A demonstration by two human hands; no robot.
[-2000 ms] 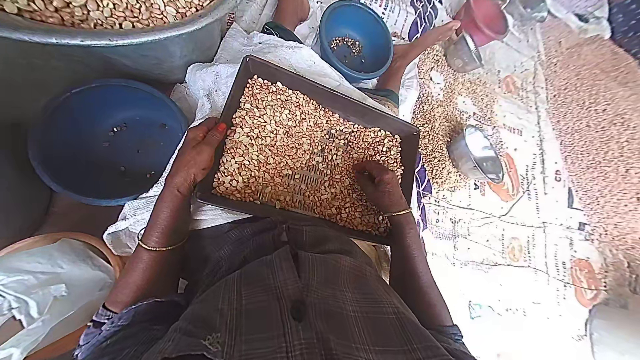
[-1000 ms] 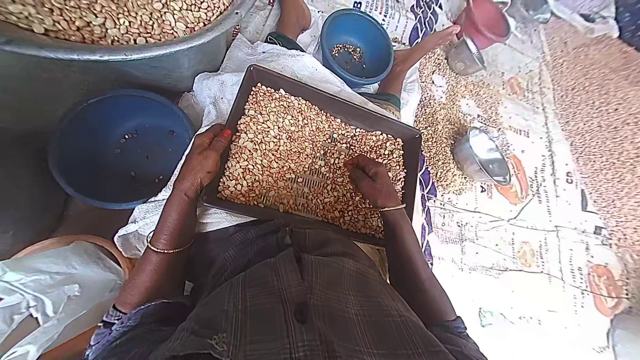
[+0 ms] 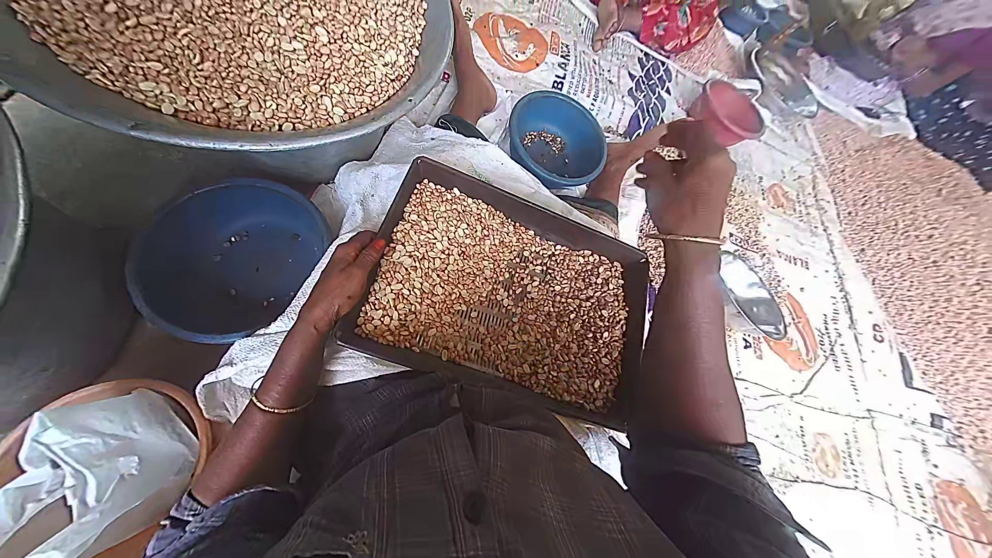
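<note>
A dark rectangular tray with a slotted bottom (image 3: 532,215) rests tilted across my lap, spread with split nuts or seeds (image 3: 465,256). My left hand (image 3: 345,279) grips its left edge, thumb on the rim. My right hand (image 3: 690,182) is off the tray, raised past its upper right corner with bent fingers. It is beside the small blue bowl (image 3: 558,132), which has a few bits inside, and overlaps the near side of a pink bowl (image 3: 728,115). Whether it holds anything cannot be told.
A large metal vat (image 3: 341,139) heaped with the same pieces stands at upper left. Below it are a wide blue basin (image 3: 232,260) and a tub with a plastic bag (image 3: 108,465). A metal bowl (image 3: 750,294) lies on printed sacking at right. Other people sit at upper right.
My right hand has left the pieces in the tray and moved up and right, towards the pink bowl. My left hand keeps its hold on the tray's edge.
</note>
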